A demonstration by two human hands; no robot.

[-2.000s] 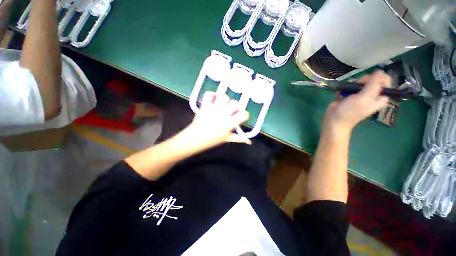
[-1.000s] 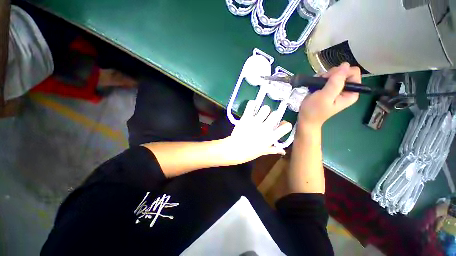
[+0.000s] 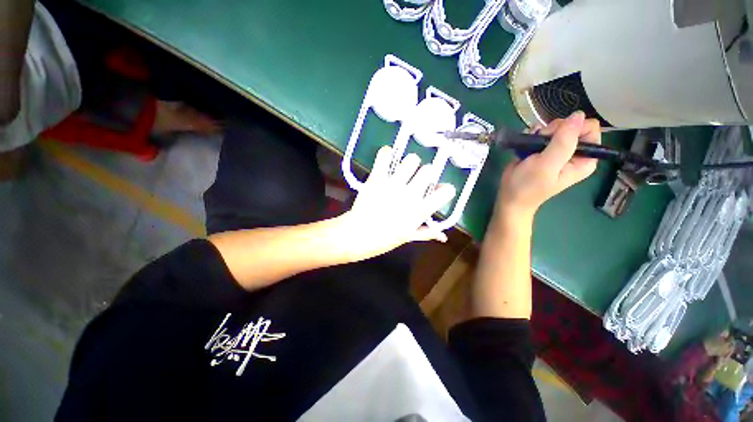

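Three white loop-shaped units (image 3: pixel 395 93) lie side by side at the green bench's front edge, round heads pointing away from me. My left hand (image 3: pixel 395 198) lies over their loops with fingers spread, pressing or holding them; part of the loops is hidden under it. My right hand (image 3: pixel 555 165) grips the black soldering iron (image 3: pixel 522 142). Its metal tip is at the middle unit's round head; whether it touches cannot be told for certain.
Stacked white loops (image 3: pixel 480 49) lie behind. A large off-white cylinder (image 3: pixel 632 62) stands back right. A small metal stand (image 3: pixel 621 191) and a loose pile of white loops (image 3: pixel 673 272) are at right. A person's sleeve (image 3: pixel 49 78) shows at far left.
My right hand has brought the iron leftward from beside the units to their heads, and the tip has moved from the left head to the middle one. My left hand stays on the units.
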